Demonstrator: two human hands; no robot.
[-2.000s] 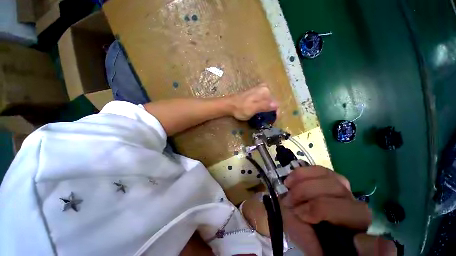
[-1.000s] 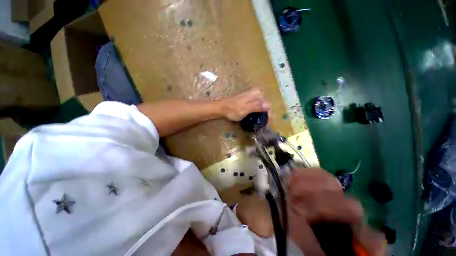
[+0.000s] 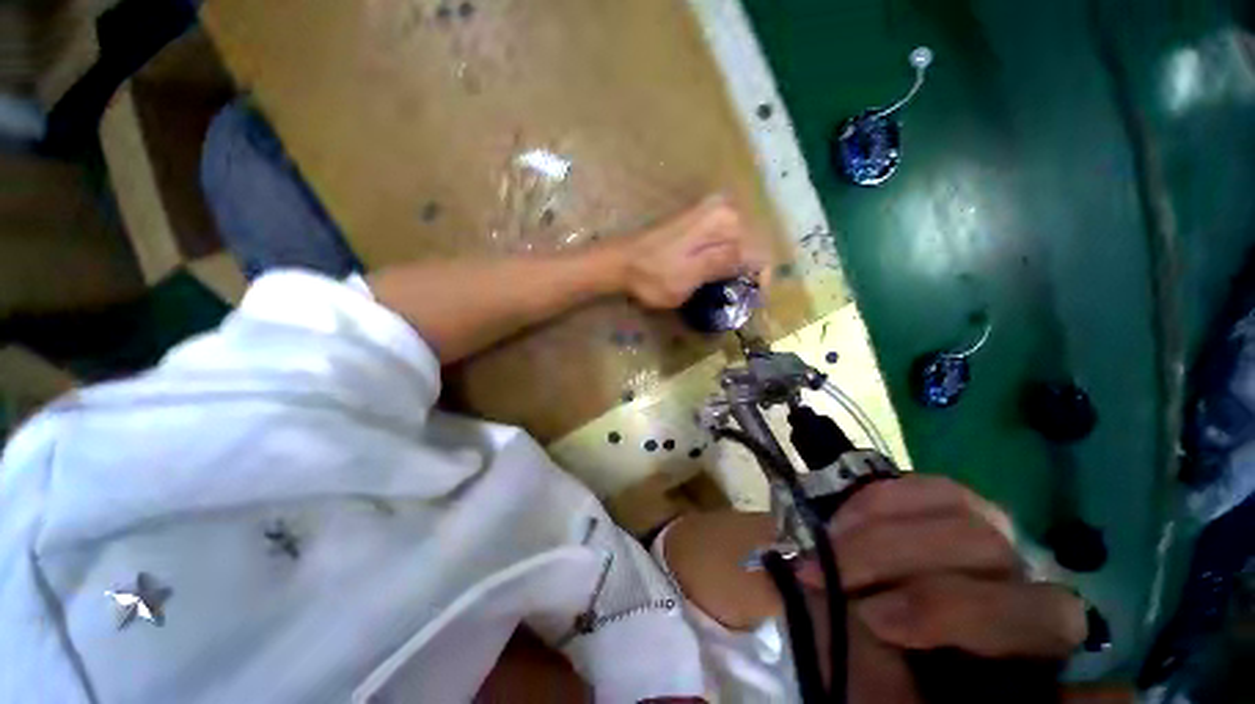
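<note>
My left hand (image 3: 688, 255) reaches in from the left, closed on a small round dark unit (image 3: 732, 303) above the brown board (image 3: 592, 83). The unit's shiny face partly shows. My right hand (image 3: 950, 571) is wrapped around the black grip of a handheld screwdriver. Its silver metal nose (image 3: 771, 378) points up at the unit, with the tip at the unit's lower edge; whether it touches is unclear. A clear hose (image 3: 860, 413) curves beside the nose, and black cables run down from the tool.
On the green belt (image 3: 1005, 206) lie shiny round units with pale tails (image 3: 867, 147) and plain dark lumps (image 3: 1067, 410). Crinkled clear plastic (image 3: 1218, 426) is at the far right. The board has a pale, dark-spotted end (image 3: 661, 413). A brown carton (image 3: 152, 179) stands at left.
The belt units have moved up the view relative to the board. The held unit now shows more of its shiny face. My right hand and tool sit slightly further right in view.
</note>
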